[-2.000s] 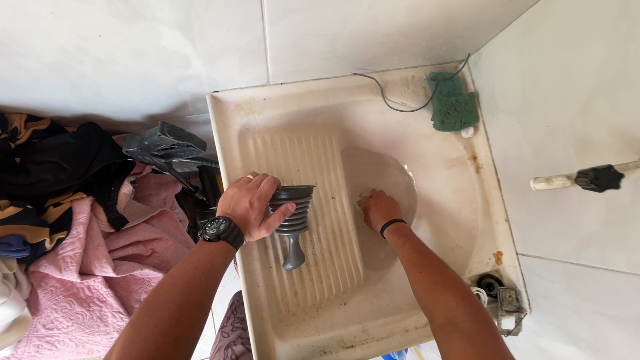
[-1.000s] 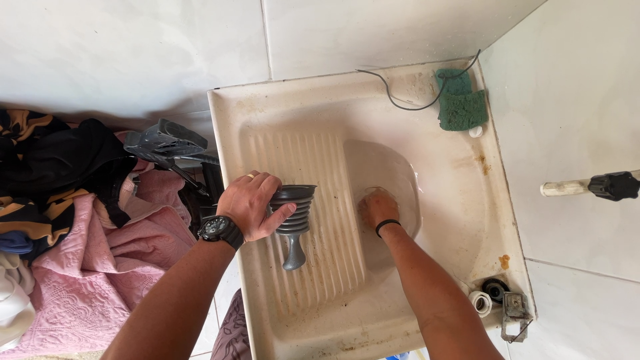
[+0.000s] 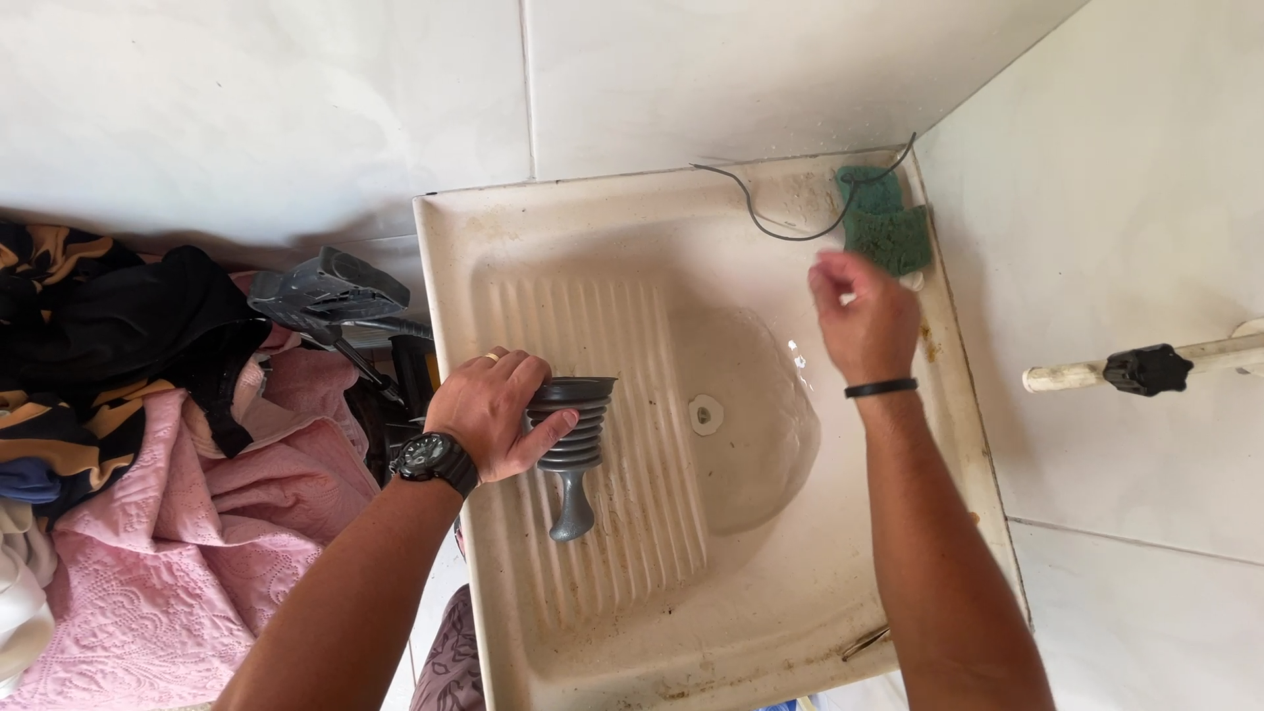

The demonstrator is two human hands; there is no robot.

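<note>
My left hand [image 3: 499, 413] grips a grey ribbed plunger [image 3: 573, 430] over the washboard [image 3: 632, 513] of a laundry sink [image 3: 790, 632]; the plunger's short handle points toward me. My right hand [image 3: 865, 314], slightly blurred, is raised over the sink's right side, thumb and fingertips curled near each other; whether something small is between them I cannot tell. Just beyond it lie green scouring pads [image 3: 889, 239], with a thin dark cable [image 3: 780, 235] curving beside them. Shallow water stands in the basin [image 3: 750, 454], where a round white drain [image 3: 705, 415] shows.
A pipe with a black tap knob [image 3: 1145, 369] juts from the right wall. Pink quilted fabric [image 3: 197, 553] and dark clothes [image 3: 128, 316] are heaped left of the sink, near a dark plastic device [image 3: 331, 291]. Tiled walls border the sink's far and right sides.
My right hand has come up out of the basin water and moved right, toward the green pads; the drain it covered now shows. My left hand stays on the plunger.
</note>
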